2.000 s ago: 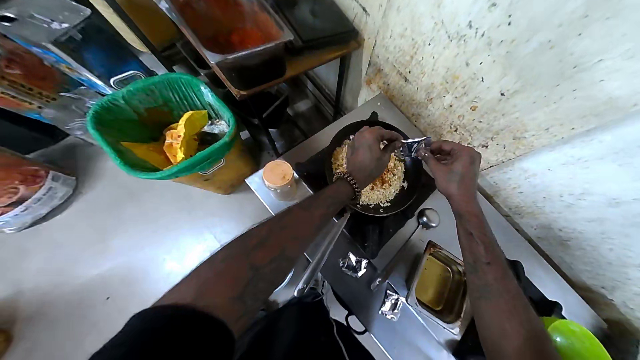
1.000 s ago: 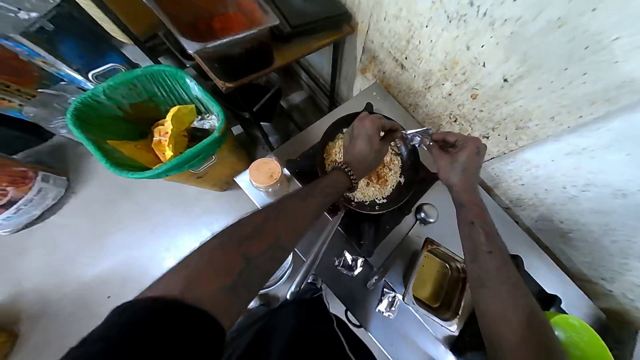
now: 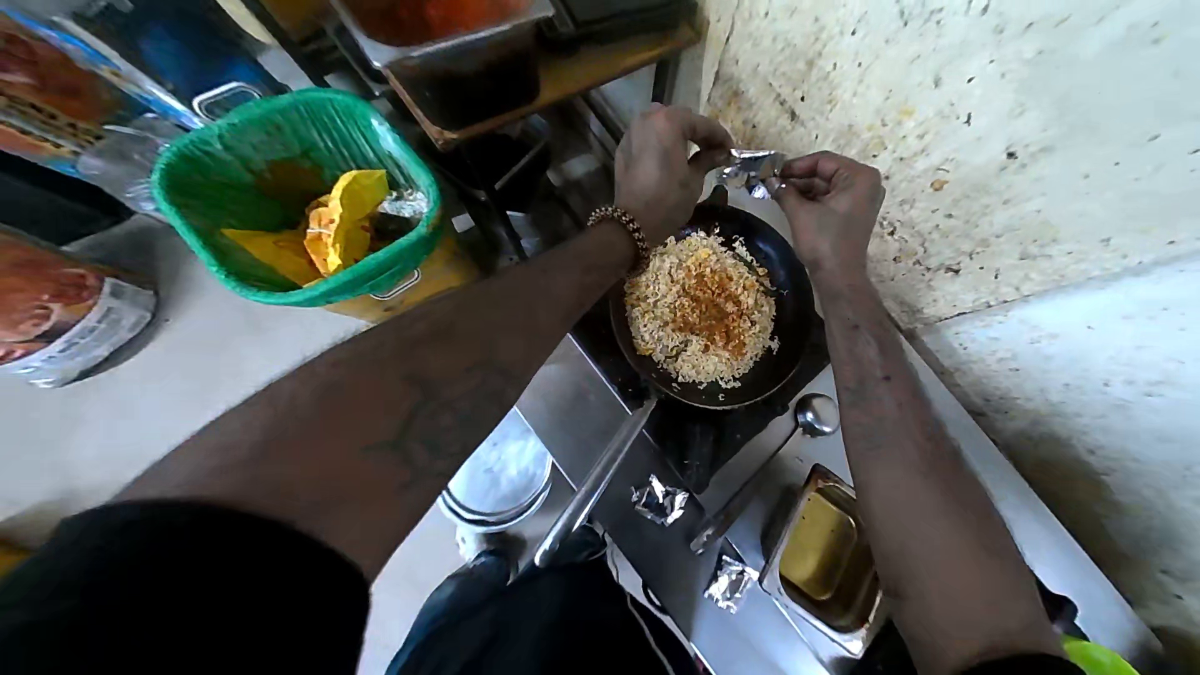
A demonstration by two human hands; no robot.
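Both my hands hold a small piece of crumpled aluminium foil (image 3: 752,169) beyond the far rim of a dark frying pan (image 3: 792,272). My left hand (image 3: 661,164), with a beaded bracelet at the wrist, pinches its left end; my right hand (image 3: 832,202) grips the right end between thumb and fingers. Rice (image 3: 666,300) fills much of the pan, with a patch of orange-brown seasoning (image 3: 717,305) on top. The pan rests on a stove burner, and a metal handle (image 3: 595,487) reaches from its near edge toward my body.
A metal ladle (image 3: 816,415) lies right of the pan, near a steel container of yellowish liquid (image 3: 820,553). Crumpled foil pieces (image 3: 659,501) (image 3: 729,581) lie on the steel counter. A green-lined bin (image 3: 300,295) stands at left, a steel tray (image 3: 450,37) sits on a shelf, and a stained wall (image 3: 984,141) rises right.
My hands and the foil have moved from over the pan's right side to beyond its far edge. More of the rice and orange-brown seasoning shows. The view has shifted.
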